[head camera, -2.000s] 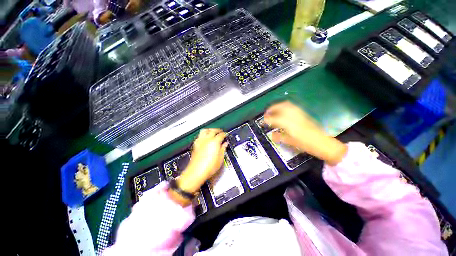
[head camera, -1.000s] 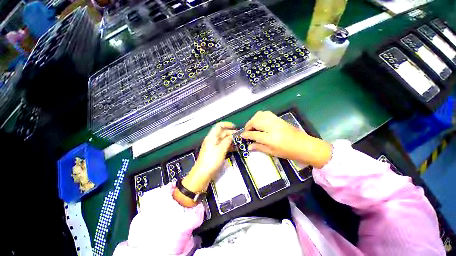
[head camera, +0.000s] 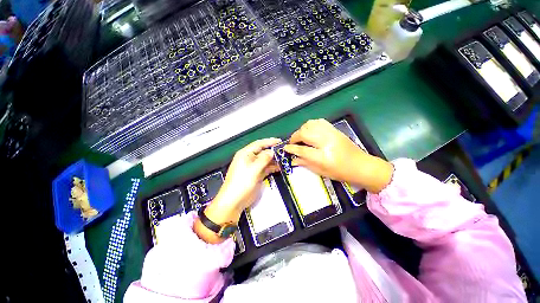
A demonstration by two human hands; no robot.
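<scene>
A phone back cover [head camera: 311, 192] lies in the black foam tray [head camera: 269, 241], its white area facing up. My left hand [head camera: 246, 177] pinches its camera end from the left, thumb and forefinger together at the edge. My right hand [head camera: 328, 155] pinches the same end from the right. A black camera part with ring outlines [head camera: 285, 160] shows between the fingertips; the fingers partly hide it. Another cover [head camera: 268, 214] lies to the left, partly under my left hand. More covers lie at the tray's left end and under my right wrist.
Stacked clear blister trays [head camera: 195, 77] of small ringed parts stand behind. A blue bin [head camera: 83, 195] with tan scraps and a dotted strip [head camera: 121, 237] are at left. A white bottle [head camera: 404, 36] stands at the back. Another tray of covers [head camera: 494, 77] is at right.
My right hand has moved left from the rightmost cover to the neighbouring cover's camera end. My left hand has come to that end too. Over the last second both hands have stayed there.
</scene>
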